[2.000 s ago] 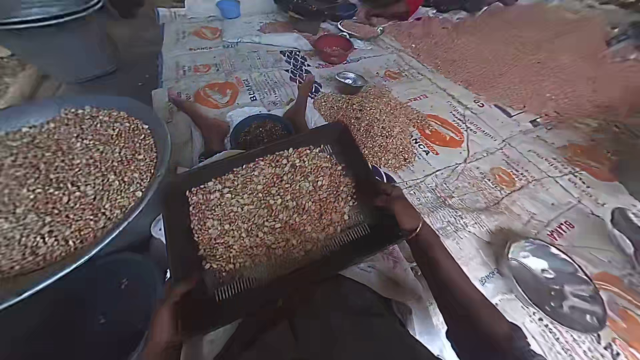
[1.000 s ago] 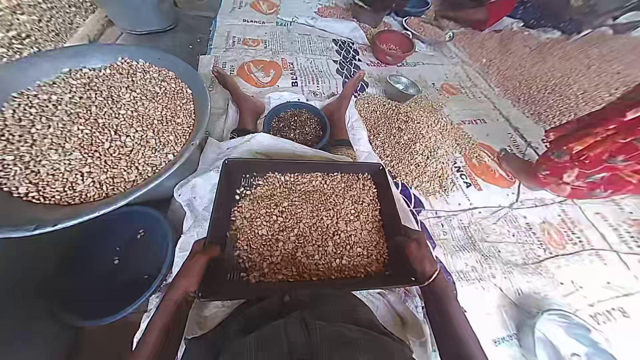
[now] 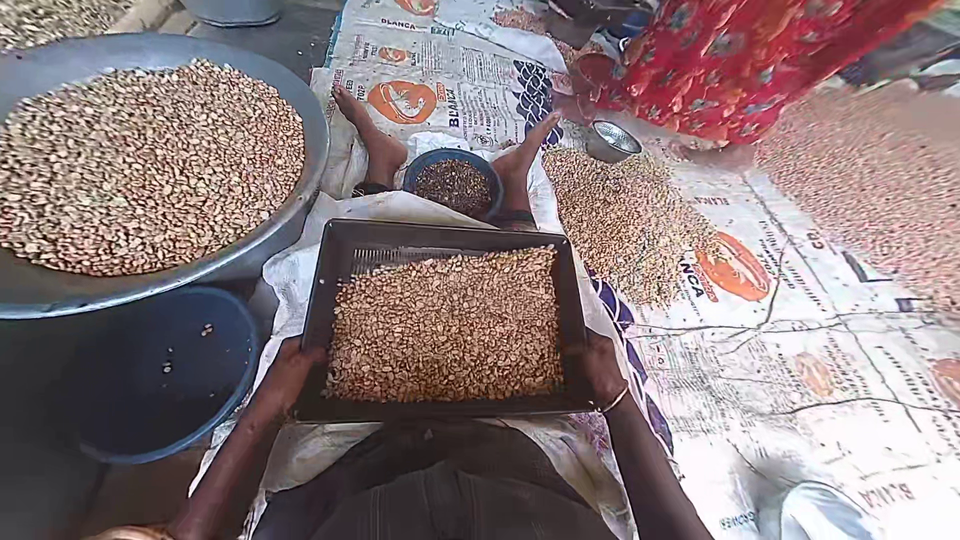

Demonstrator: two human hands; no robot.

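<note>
Over my lap, my left hand (image 3: 298, 367) and my right hand (image 3: 598, 369) grip the two short sides of a black plastic sieve tray (image 3: 450, 234). Shelled peanuts or similar seeds (image 3: 450, 326) lie in it, heaped against the near side, with a strip of slotted bottom bare at the far left. Beyond the tray, a small blue bowl (image 3: 411, 174) of dark bits stands between my feet. To its right a pile of seeds (image 3: 622, 225) lies on the printed sacks (image 3: 750, 367). A wide metal basin (image 3: 315, 161) full of seeds is at the left.
Below the basin stands a dark blue tub (image 3: 169, 375) with a few seeds inside. A small metal bowl (image 3: 615, 141) sits by the pile. A person in a red patterned garment (image 3: 720, 67) is at the top right, near a wide spread of reddish seeds (image 3: 870, 187).
Tilted two seconds ago, the tray is now nearly square to me, and its seeds have shifted toward the near side. The person in red has moved from the right edge to the top. The view has turned.
</note>
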